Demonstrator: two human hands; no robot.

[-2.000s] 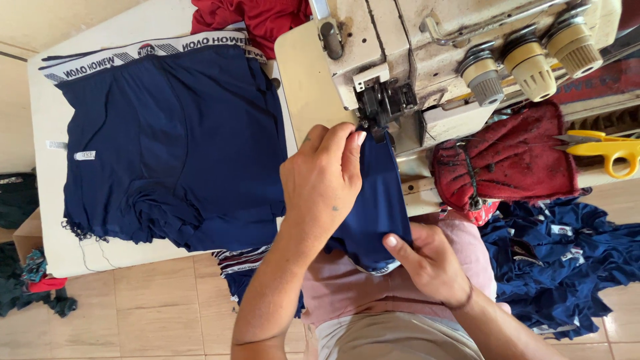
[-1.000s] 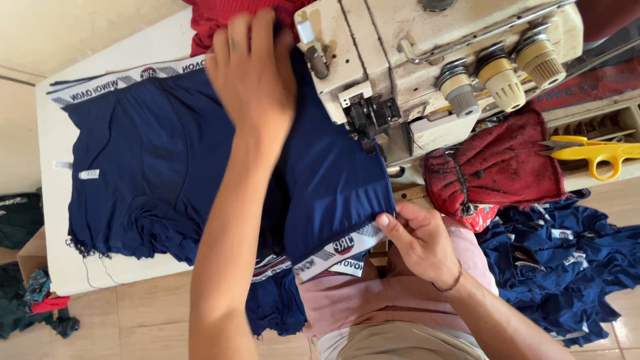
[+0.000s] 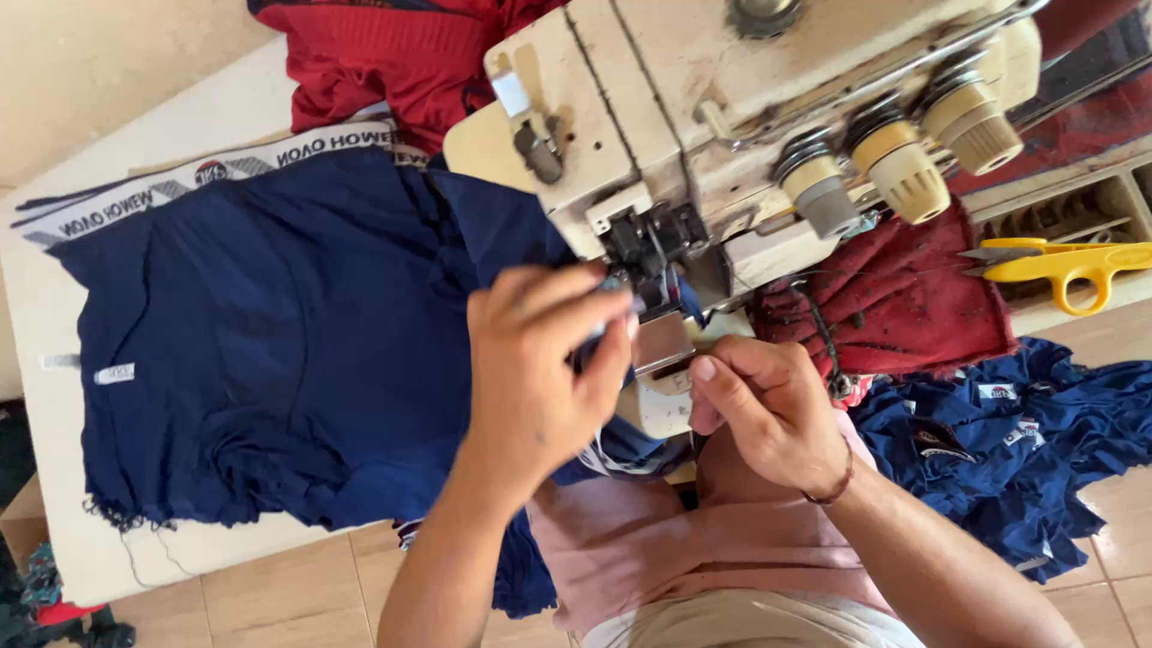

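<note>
My left hand [image 3: 549,360], slightly blurred, is beside the presser foot [image 3: 652,243] of a cream overlock sewing machine [image 3: 630,117]. Its thumb and fingers are pinched together; something small and pale may be between them, but I cannot tell what. My right hand [image 3: 774,409] is curled at the right of the metal plate [image 3: 664,342], thumb against the fingers, with no thing plainly seen in it. Navy fabric [image 3: 513,220] runs from the stack toward the foot, partly behind my left hand. A stack of navy garments [image 3: 360,297] with white lettered waistbands lies on the table at left.
Red garments [image 3: 387,63] lie behind the stack on the white table [image 3: 90,558]. Yellow-handled thread snips [image 3: 1053,265] rest at the right beside a dark red cloth [image 3: 909,297]. Tension knobs [image 3: 900,175] project from the machine. More navy garments [image 3: 990,450] are heaped at lower right.
My left hand has moved from the stack's back edge to the presser foot. The waistband edge that my right hand touched has left it, and that hand is now closer to the plate.
</note>
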